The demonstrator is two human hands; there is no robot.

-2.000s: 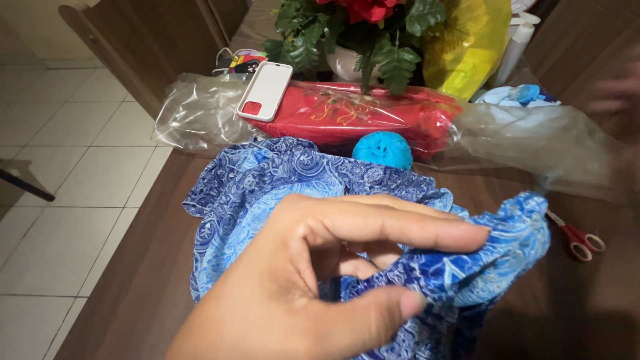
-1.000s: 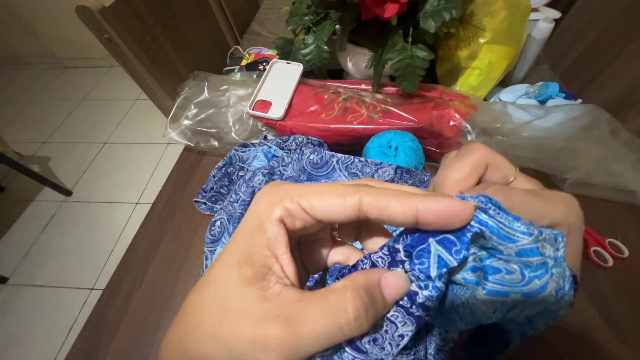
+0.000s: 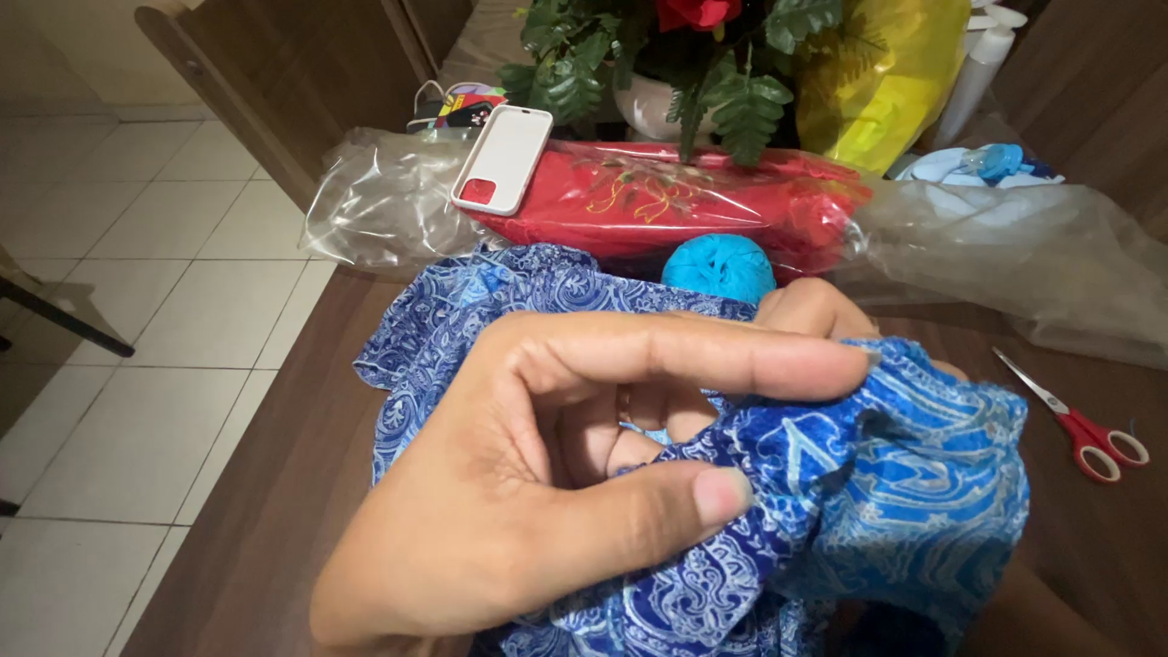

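Observation:
My left hand point(image 3: 547, 474) pinches a gathered edge of blue paisley-patterned fabric point(image 3: 903, 474) between thumb and fingers. Behind the raised cloth is my right hand point(image 3: 817, 315), mostly hidden, with only its bent knuckles and part of the forearm showing; what its fingertips do cannot be seen. More of the fabric spreads over the dark wooden table under and behind my left hand. A ball of turquoise yarn point(image 3: 719, 266) rests just beyond the cloth. Red-handled scissors point(image 3: 1077, 424) lie to the right of the hands.
A red item in clear plastic point(image 3: 675, 196) lies across the table point(image 3: 265, 511), with a white phone case point(image 3: 504, 160) on it. Behind stand a potted plant with red flowers point(image 3: 657, 100), a yellow bag point(image 3: 876, 82) and a white pump bottle point(image 3: 976, 78). Tiled floor shows at left.
My right hand, a blur at the far right two seconds ago, came in to the cloth and now sits lower behind it. My left hand keeps its pinch.

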